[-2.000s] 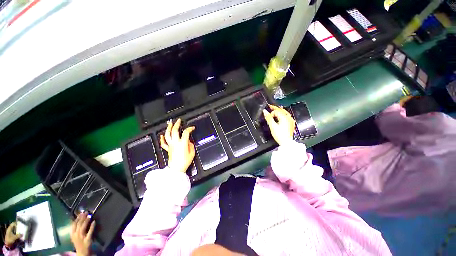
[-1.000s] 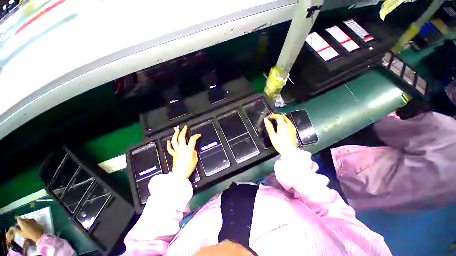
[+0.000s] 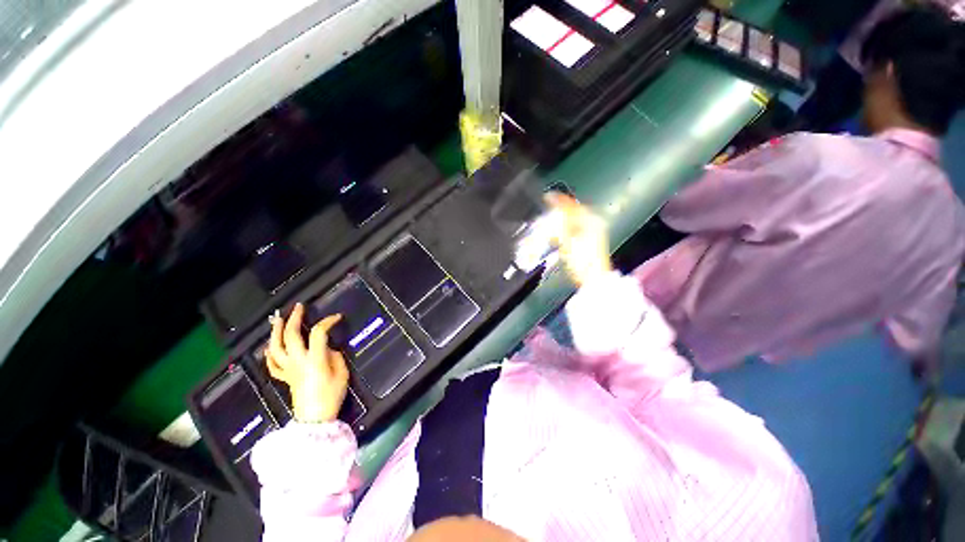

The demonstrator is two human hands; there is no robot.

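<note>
A black foam tray point(image 3: 466, 235) lies slantwise before me. Smartphones lie in its slots: one point(image 3: 426, 289) fully visible, one point(image 3: 377, 337) with a small white logo right of my left hand, and one point(image 3: 239, 413) with a logo at the left end. My left hand point(image 3: 309, 365) rests with spread fingers over a phone between these two, partly hiding it. My right hand point(image 3: 580, 241) is blurred above the tray's right end and holds a smartphone point(image 3: 538, 241), tilted and bright with glare. The tray's right-end slot shows no phone.
A rear tray point(image 3: 228, 309) holds two phones with lit logos. Another slotted tray point(image 3: 217, 513) is at lower left. A post point(image 3: 479, 64) with yellow tape stands behind. Right-hand trays point(image 3: 624, 58) show white-screened phones. A person in a pink smock point(image 3: 788, 228) is at the right, beside the green bench point(image 3: 661, 132).
My right hand has lifted a phone from the right end of the tray. My left hand stays over its slot. The view has turned right, showing more of the neighbouring person.
</note>
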